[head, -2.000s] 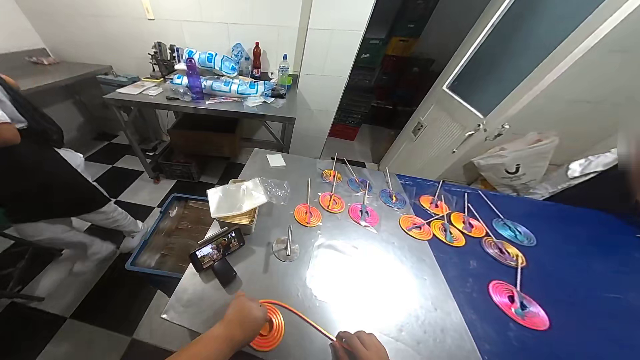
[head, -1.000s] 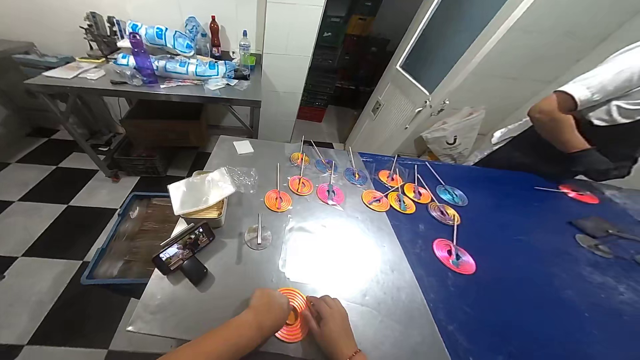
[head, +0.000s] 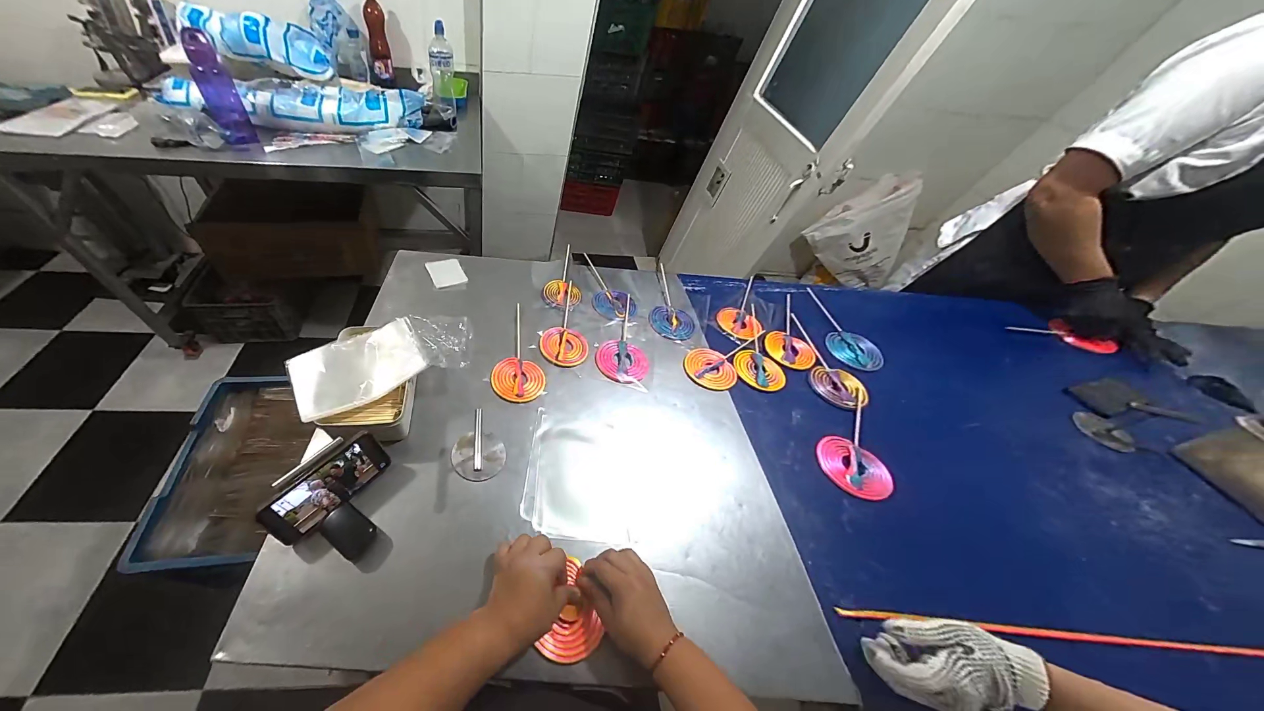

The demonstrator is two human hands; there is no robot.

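My left hand [head: 531, 585] and my right hand [head: 628, 600] meet over an orange and yellow spiral candy [head: 571, 640] that lies flat on the steel table near its front edge. The fingers of both hands pinch the candy's upper part, and they hide its centre. A red bracelet circles my right wrist. Clear plastic bags [head: 578, 484] lie just beyond my hands. Behind the bags stand several spiral lollipops on sticks, such as an orange one [head: 517, 379] and a pink one [head: 622, 361]. A clear disc with an upright metal rod [head: 478, 457] is at their left.
A propped phone [head: 324, 489] and a tin with plastic sheets [head: 357, 380] stand on the left. More lollipops [head: 855, 468] lie on the blue surface. There, a co-worker's gloved hand [head: 953, 664] touches an orange candy rope [head: 1086, 635]. Another person's black-gloved hand [head: 1116, 314] touches a red lollipop.
Two seconds ago a loose tail of candy rope stretched from the coil to my right hand; now both hands are together on the coil. The gloved hand and orange rope have appeared at lower right.
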